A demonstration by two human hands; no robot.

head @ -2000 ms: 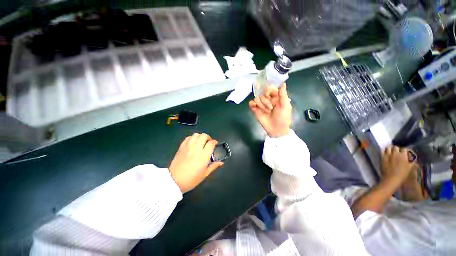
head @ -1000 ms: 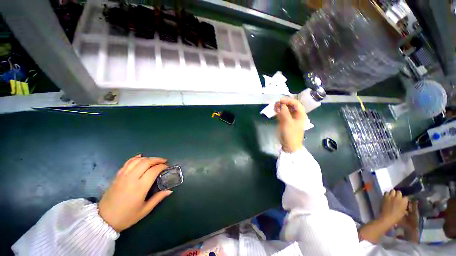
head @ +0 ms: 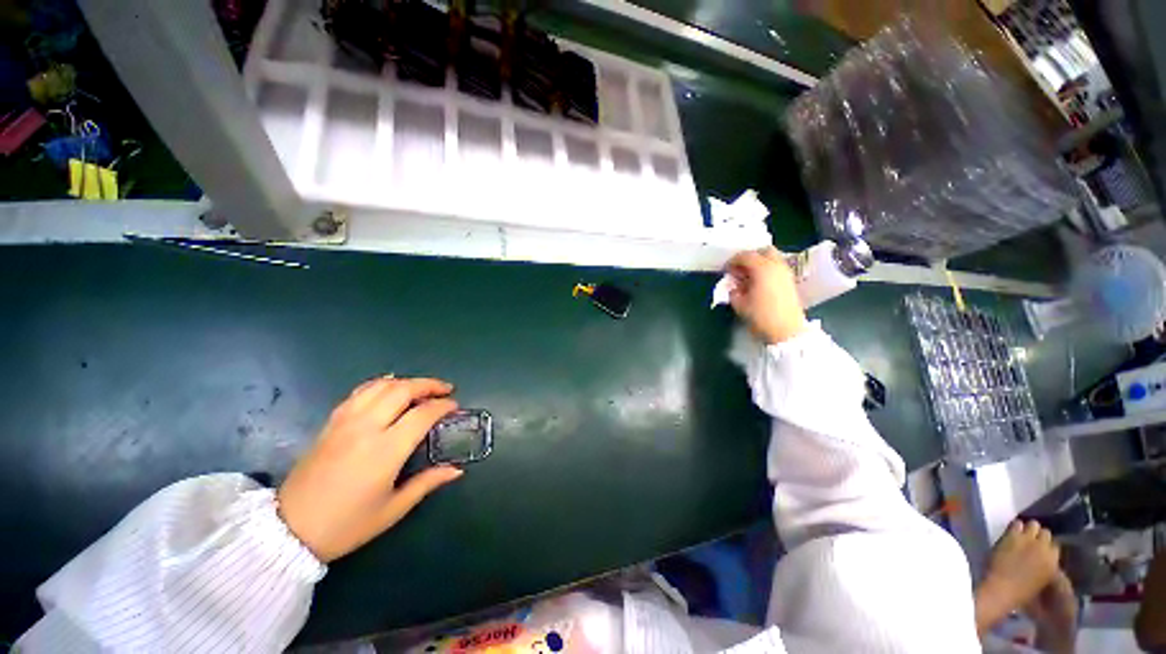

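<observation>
My left hand [head: 371,466] holds a watch case frame [head: 462,437] between thumb and fingers at the bench surface; green shows through its open centre. My right hand [head: 767,296] is at the rail with its fingers closed on a crumpled white wipe [head: 724,291], beside the white solvent bottle [head: 825,273]. A display module [head: 611,300] with an orange-gold flex tail lies on the green bench between my hands, nearer the rail.
A white blister tray [head: 473,147] with dark parts is behind the rail [head: 537,245]. Binder clips [head: 92,176] lie at the far left. A dark watch head [head: 875,390] is partly hidden by my right sleeve. A clear plastic tray [head: 972,377] and another person's hands [head: 1023,569] are at the right.
My right hand has gone from the bottle to the wipe beside it and closed on it. My left hand has moved left with the case frame. The view has shifted.
</observation>
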